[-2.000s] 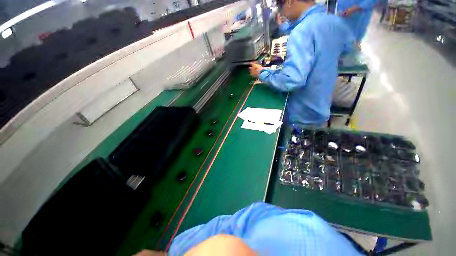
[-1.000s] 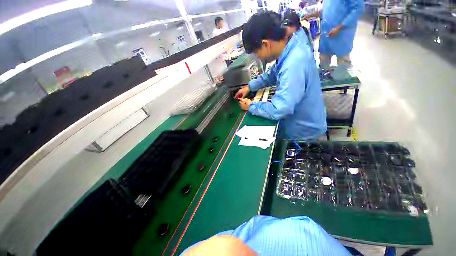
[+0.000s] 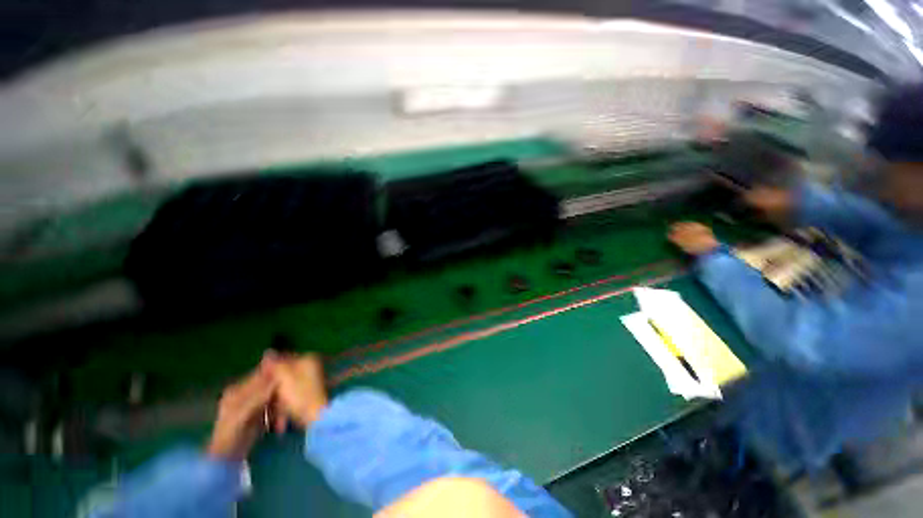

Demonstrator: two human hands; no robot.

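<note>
My left hand (image 3: pixel 241 407) and my right hand (image 3: pixel 298 386) are together at the lower left, over the near edge of the green conveyor belt (image 3: pixel 425 339). Both are blurred. The fingertips meet, and a small dark spot shows between the hands, too blurred to name. Whether the fingers hold something cannot be told. Several dark round units (image 3: pixel 467 294) lie spaced along the belt beyond the red lines.
Black tray stacks (image 3: pixel 263 243) stand beyond the belt. White papers with a yellow and black marker (image 3: pixel 668 339) lie on the green bench (image 3: pixel 506 390). A person in a blue smock (image 3: pixel 810 304) works at right. A clear blister tray (image 3: pixel 658 491) is at lower right.
The view has swung left and down towards the bench. Both my hands have come into view, close together. The neighbouring person and the blister tray now sit at the right edge and lower right.
</note>
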